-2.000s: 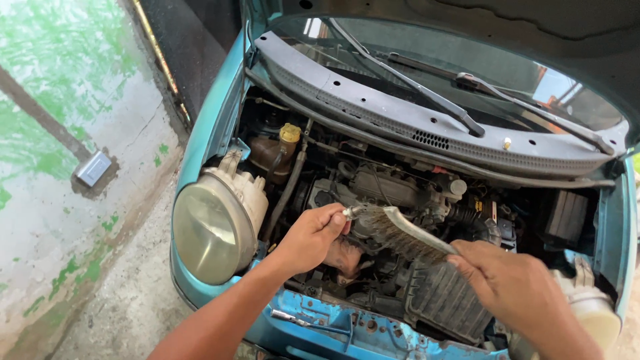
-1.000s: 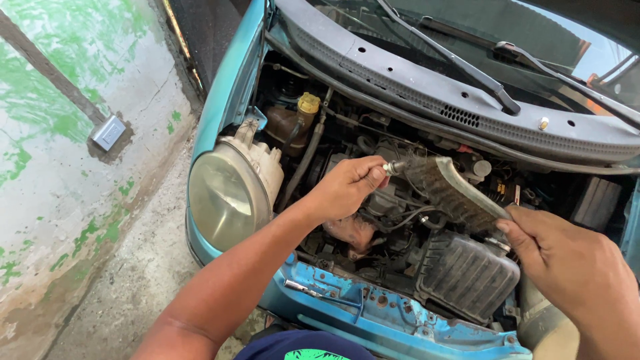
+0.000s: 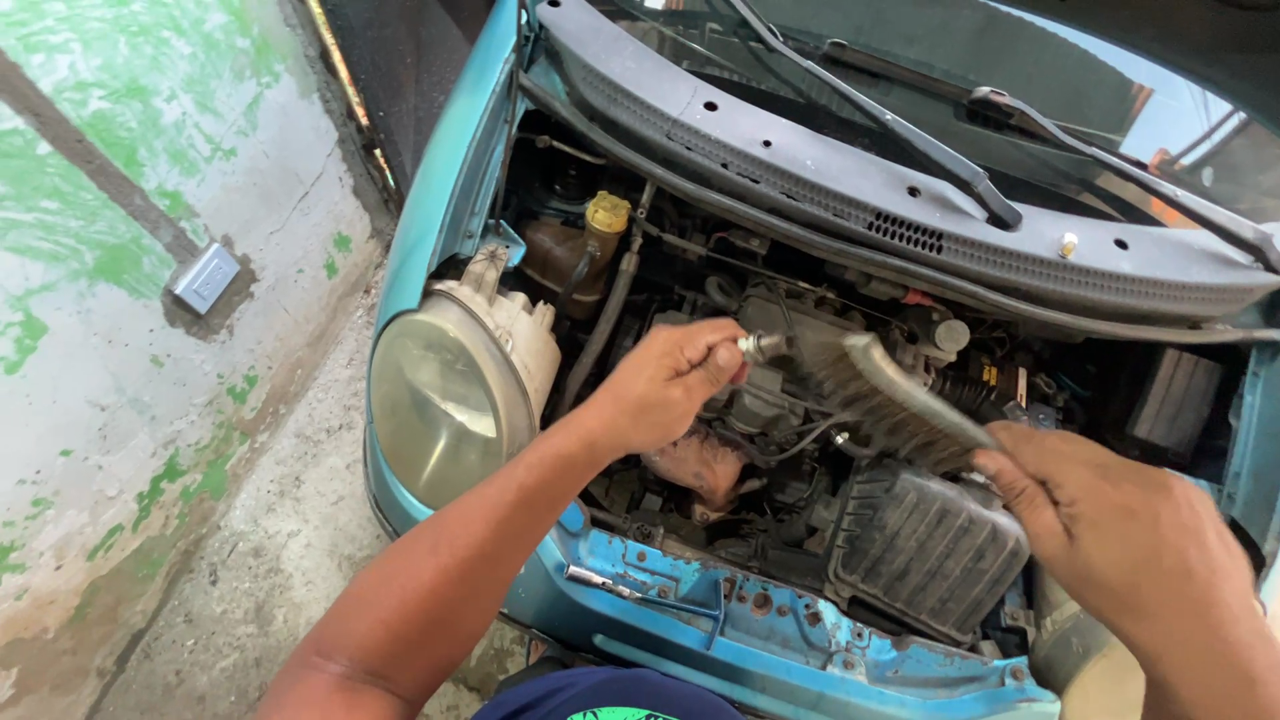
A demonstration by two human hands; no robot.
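Over the open engine bay, my left hand point(image 3: 665, 385) pinches a spark plug point(image 3: 763, 346) between thumb and fingers, its threaded end pointing right. My right hand point(image 3: 1110, 530) grips the handle of a wire brush point(image 3: 915, 395). The brush's bristles face down and left, close to the plug's tip; they are blurred, so I cannot tell whether they touch it. A socket wrench with a bent handle point(image 3: 645, 592) lies on the blue front panel, below my hands.
A ribbed black air filter housing point(image 3: 930, 545) sits below the brush. At the left are the headlight point(image 3: 450, 400) and a reservoir with a yellow cap point(image 3: 607, 213). Wiper arms point(image 3: 880, 120) cross the windshield behind. A painted wall point(image 3: 130, 350) stands at the far left.
Both hands keep hold of the plug and the brush. The brush has shifted a little relative to the plug between frames. The view has moved somewhat.
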